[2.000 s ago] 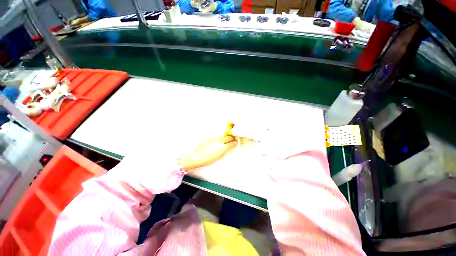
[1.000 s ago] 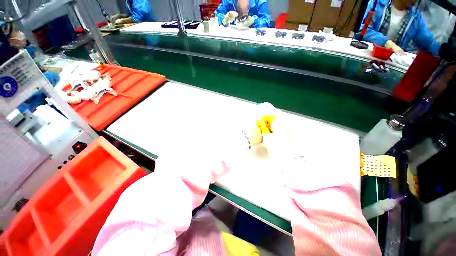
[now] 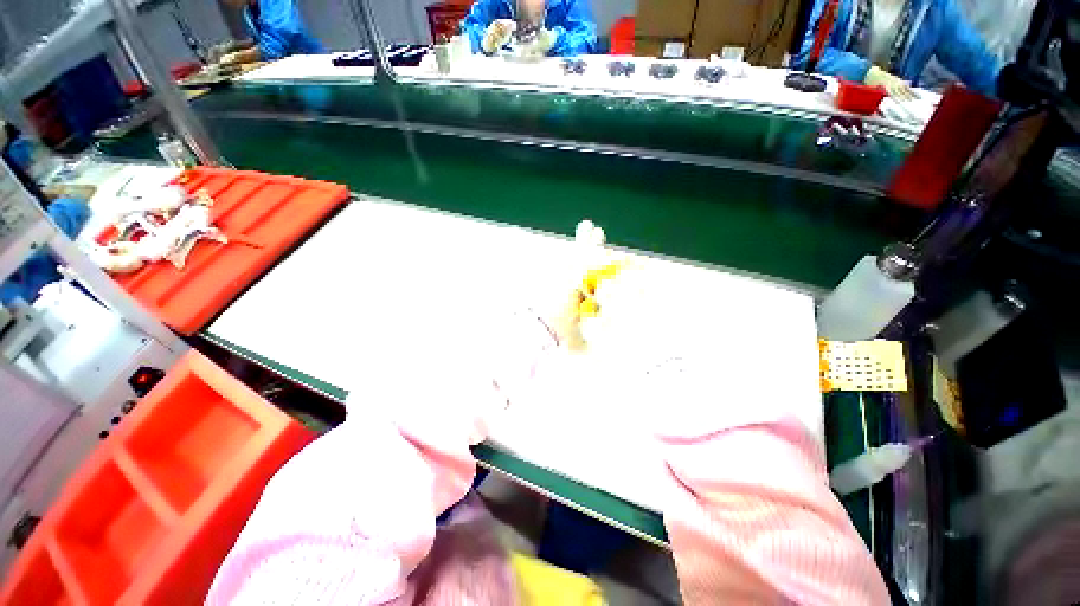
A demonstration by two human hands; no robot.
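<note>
The white board (image 3: 320,266) lies in front of me, washed out by glare. My left hand (image 3: 539,331), in a pale glove, reaches over the middle of the board and is nearly lost against it. My right hand (image 3: 645,326) is pale and blurred into the board beside it. Small yellow pieces (image 3: 592,287) show where the fingertips of the hands meet. A white tip (image 3: 589,234) sticks up beyond them near the board's far edge. What the fingers hold, and how they are closed, cannot be made out.
An orange-red tray (image 3: 278,213) holds tangled white pieces at left; a divided bin (image 3: 201,432) is below. A pump bottle (image 3: 867,296), dotted card (image 3: 870,366) and squeeze bottle (image 3: 870,468) are at right. A green conveyor (image 3: 497,172) runs beyond the board. People in blue sleeves work opposite.
My view has swung right and partly back. In it, my hands stay close together over the board. The yellow pieces now show as a narrower slanted cluster, with the white tip beyond.
</note>
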